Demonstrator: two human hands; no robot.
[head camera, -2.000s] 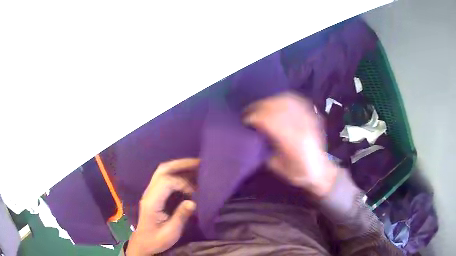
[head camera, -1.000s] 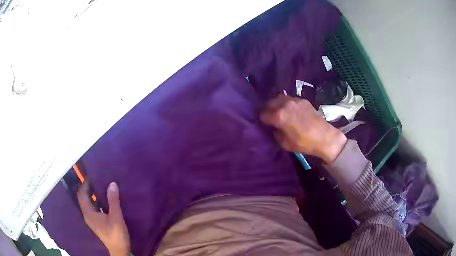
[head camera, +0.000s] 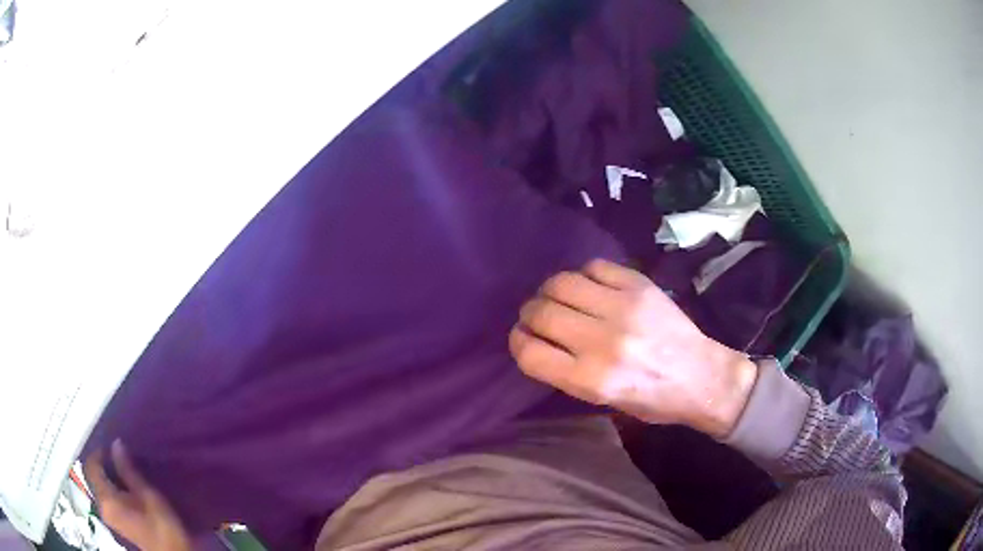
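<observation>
A large dark purple cloth panel lies across my lap, below the table's curved front edge. My right hand is at the panel's right side, back of the hand up, fingers curled on the cloth edge and gripping it. My left hand is blurred at the lower left, near the table's corner, at the panel's left edge. Its thumb and a finger show apart; whether it grips the cloth cannot be told.
The white table is overexposed at upper left. A green plastic basket on the right holds purple pieces and white scraps. More purple cloth lies beyond its lower corner. White scraps lie at lower left.
The panel now spreads further left and down over the lap. My left hand has moved to the lower left. My right hand has moved slightly down and left. The view has shifted.
</observation>
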